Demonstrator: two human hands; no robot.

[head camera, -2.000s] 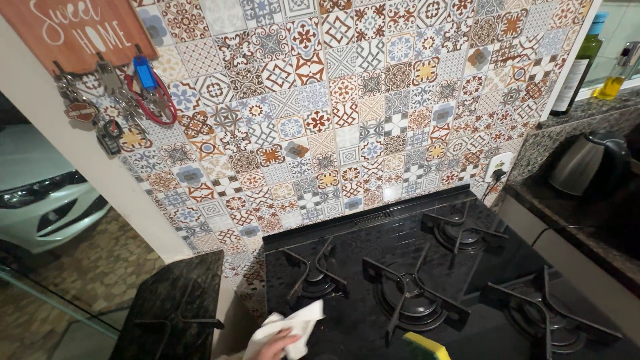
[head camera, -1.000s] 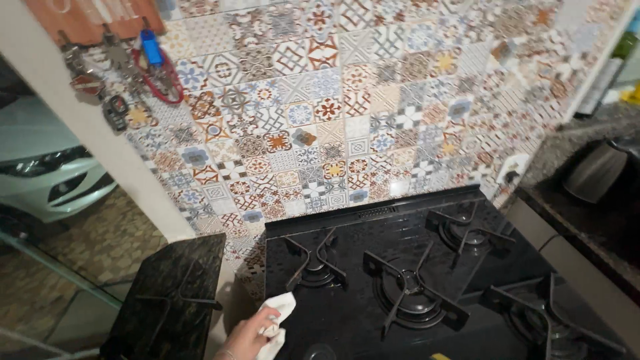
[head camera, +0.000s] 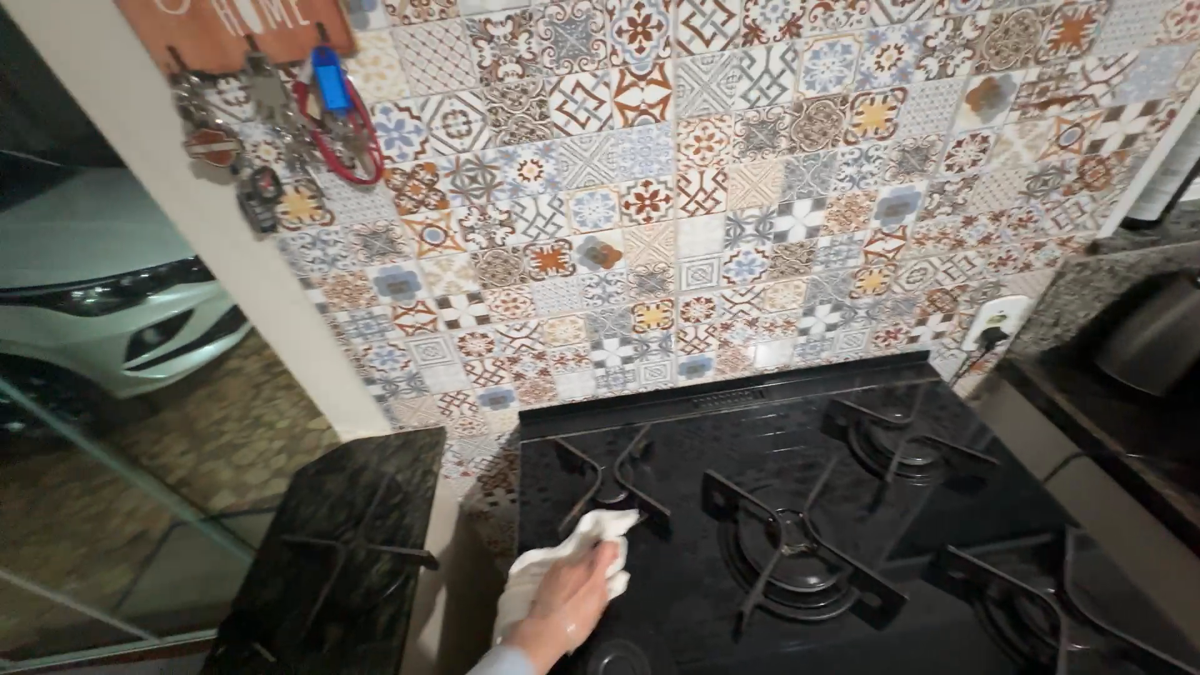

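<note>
My left hand (head camera: 567,600) reaches in from the bottom edge, its fingers closed on a crumpled white cloth (head camera: 525,581). Hand and cloth are over the left edge of a black gas cooktop (head camera: 675,619), just in front of the back-left burner grate (head camera: 614,492). To the right stands the large middle burner with its grate (head camera: 792,548). A burner without a grate (head camera: 619,658) shows partly at the bottom edge, right of my wrist. My right hand is out of view.
A loose metal grate (head camera: 356,546) lies on the dark stone counter (head camera: 394,469) at left. Patterned tiles (head camera: 647,244) back the cooktop. Keys (head camera: 328,122) hang from a wall sign. A kettle (head camera: 1158,337) and plugged outlet (head camera: 994,328) are at right.
The yellow and green sponge seen at the bottom edge two seconds ago is out of view. My left hand, still holding the cloth, has moved farther up along the cooktop's left side.
</note>
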